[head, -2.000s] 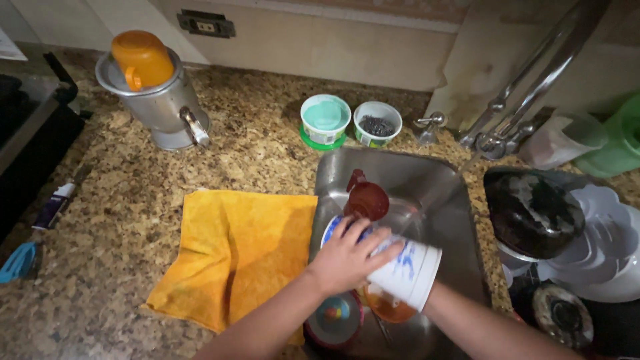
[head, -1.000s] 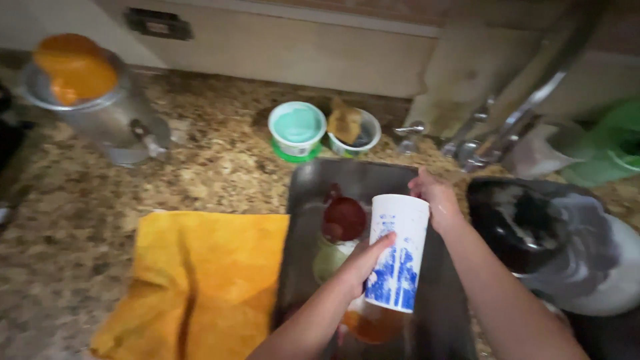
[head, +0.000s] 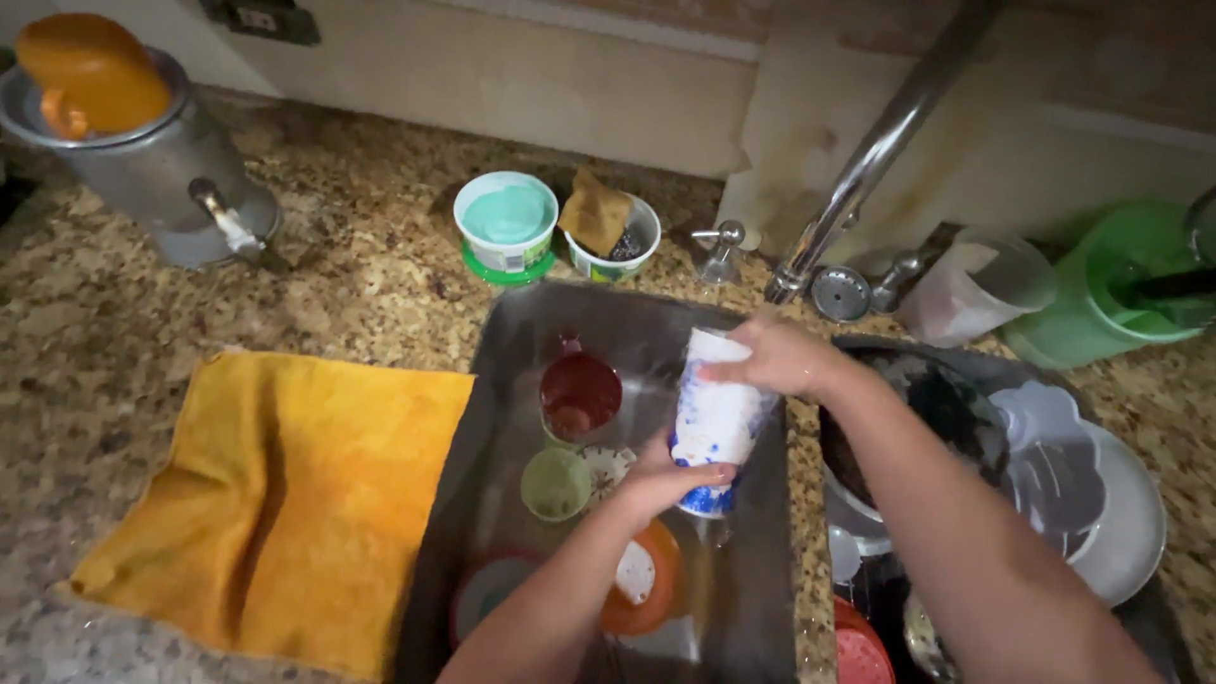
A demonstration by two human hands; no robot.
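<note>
Over the right side of the steel sink basin (head: 513,332), a wet white cup with blue print (head: 717,408) is held in both hands. My left hand (head: 670,475) grips it near its blue lower end, thumb across the front. My right hand (head: 774,356) holds its upper end, just below the chrome faucet (head: 855,171). In the basin lie a dark red cup (head: 581,394), a pale green cup (head: 556,484) and an orange dish (head: 655,579), partly hidden by my left forearm.
A yellow cloth (head: 313,494) lies left of the sink. Behind it stand a tub of turquoise paste (head: 510,217) and a tub holding a brown sponge (head: 596,211). A metal pot (head: 180,180) is at far left. Washed-looking dishes, including a clear bowl (head: 1054,465), crowd the right basin.
The brown sponge, absent from the rear tub two seconds ago, now rests in it. The white cup has moved from the middle of the basin toward the faucet, and my right hand now holds its upper end.
</note>
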